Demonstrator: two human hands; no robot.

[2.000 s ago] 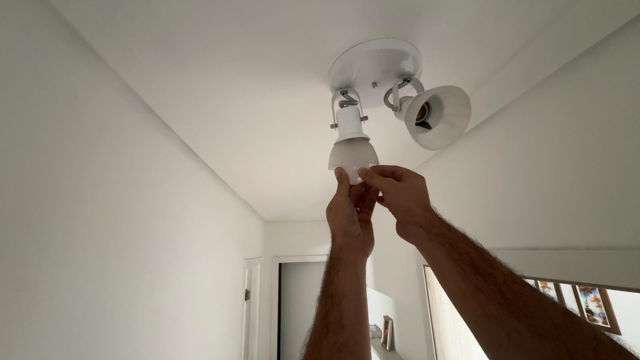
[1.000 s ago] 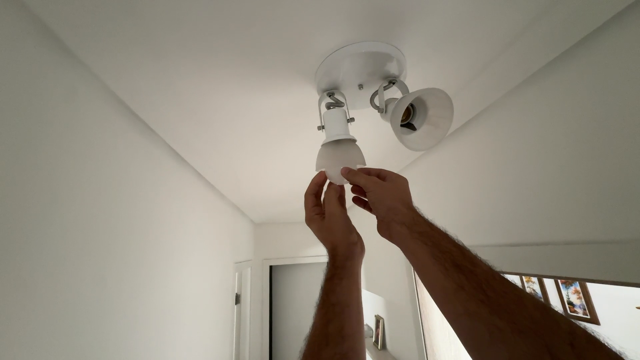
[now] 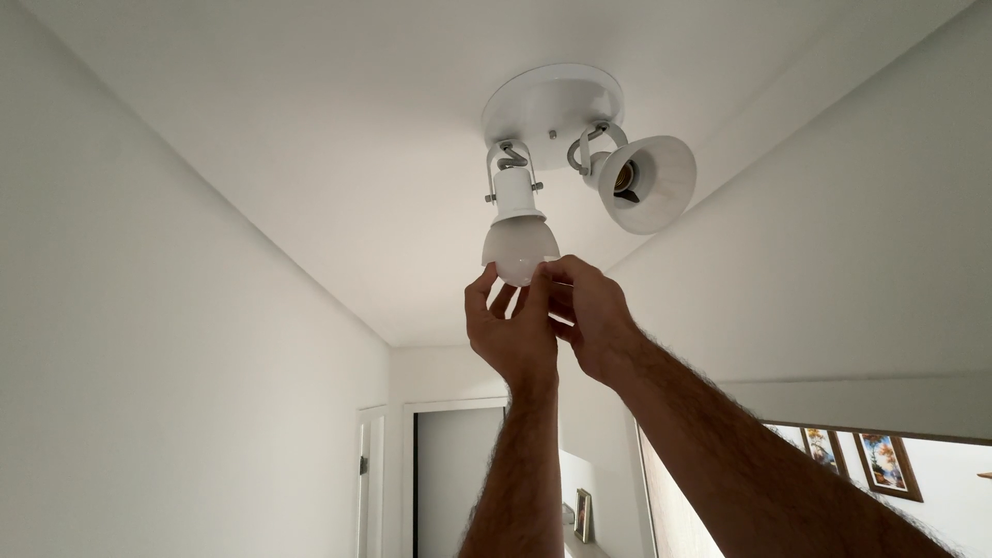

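Observation:
A round white ceiling lamp base (image 3: 554,101) carries two spotlight heads. The left head hangs downward, and a white light bulb (image 3: 518,271) pokes out of its frosted shade (image 3: 515,234). My left hand (image 3: 515,333) is under this shade, thumb and fingers around the bulb's lower part. From the right, my right hand (image 3: 593,310) has its fingertips at the bulb and the shade's rim. The other frosted shade (image 3: 666,186) faces right and down, showing a bare screw socket (image 3: 625,177) with a dark piece beside it.
White walls stand on both sides below the ceiling. A doorway with a grey door (image 3: 457,480) is at the far end. Framed pictures (image 3: 887,465) show at the lower right, and a small photo frame (image 3: 583,515) stands on a shelf beyond my forearms.
My left hand's fingers have spread and shifted around the bulb. My right hand stays at the bulb's right side. The lamp heads hold the same pose.

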